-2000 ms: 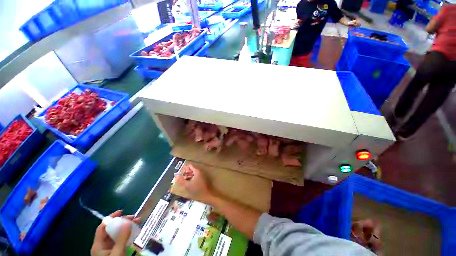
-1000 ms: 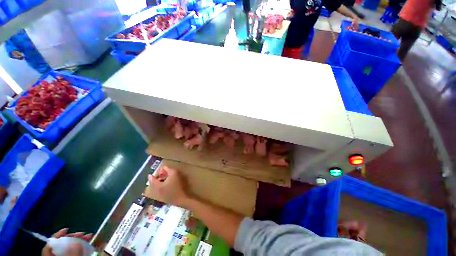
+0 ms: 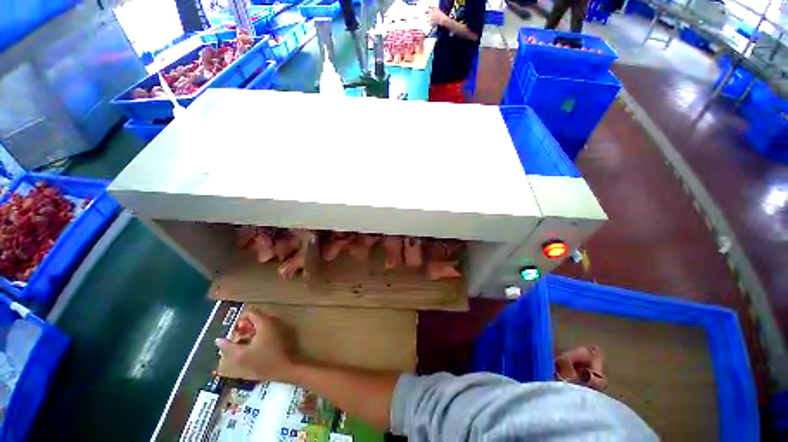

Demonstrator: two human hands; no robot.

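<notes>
My right hand (image 3: 257, 345) is closed around a small pinkish-brown moulded part (image 3: 244, 329); most of the part is hidden by the fingers. The hand is over the brown cardboard and the printed mat (image 3: 276, 413), in front of the oven. My left hand and the white bottle it held earlier are out of the picture. Pinkish-brown parts (image 3: 298, 259) lie in a row on the cardboard flap (image 3: 346, 289) in the open mouth of the cream oven (image 3: 337, 155).
A blue crate (image 3: 648, 302) with a cardboard liner and a few brown parts (image 3: 581, 367) stands at the right. Blue trays of red parts (image 3: 33, 226) are at the left. A person in dark clothing (image 3: 460, 39) stands beyond the oven. Red and green lights (image 3: 555, 249) glow on the oven.
The view has swung to the right, so the oven and my right hand sit further left in the picture. My left hand and the bottle have gone out of view. My right hand still holds its part.
</notes>
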